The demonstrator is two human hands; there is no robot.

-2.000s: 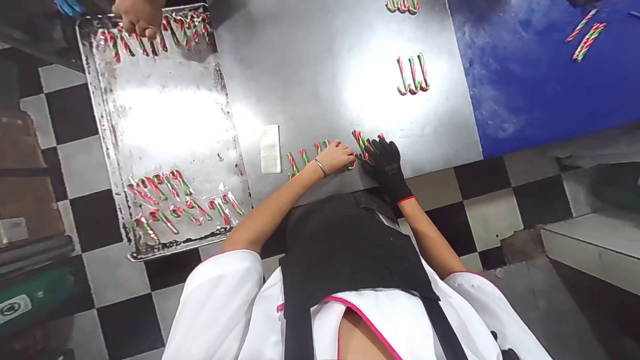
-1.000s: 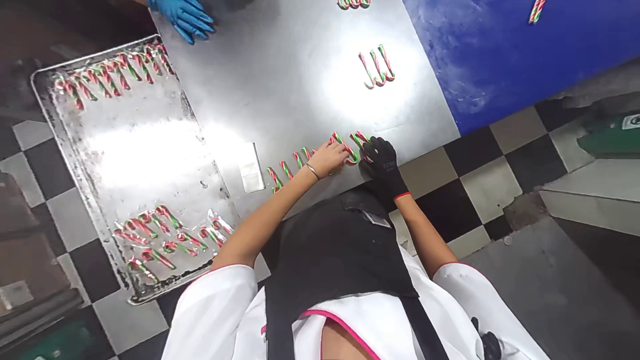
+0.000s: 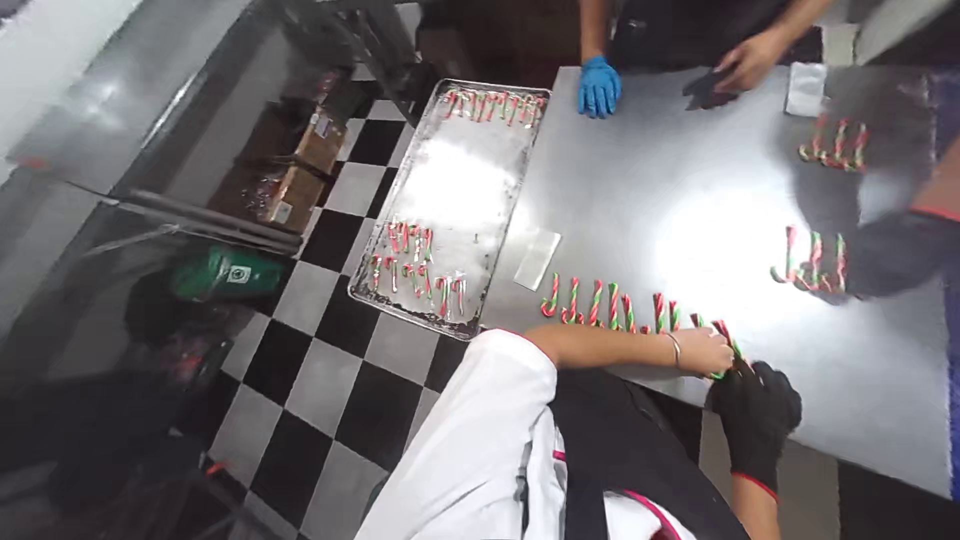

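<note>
My bare left hand (image 3: 703, 351), with a bracelet at the wrist, is on the candy canes at the right end of a row near the table's close edge. My right hand (image 3: 756, 394), in a black glove, touches the lower end of a red and green candy cane (image 3: 726, 334) there. The fingers of both hands overlap the canes, so the exact hold is hidden. Several candy canes (image 3: 595, 301) stretch leftward in that row on the metal table (image 3: 622, 187). A small stack of clear wrappers (image 3: 537, 259) lies left of the row.
A metal tray (image 3: 472, 180) with wrapped candy canes (image 3: 444, 294) adjoins the table's left side. A co-worker's blue-gloved hand (image 3: 598, 88) and bare hand (image 3: 754, 61) are at the far edge. Another dark-gloved hand (image 3: 892, 255) is beside candy canes (image 3: 816, 259) at right.
The view has swung left. A black-gloved hand has come in at the right beside a group of canes. My hands remain together at the right end of the near row.
</note>
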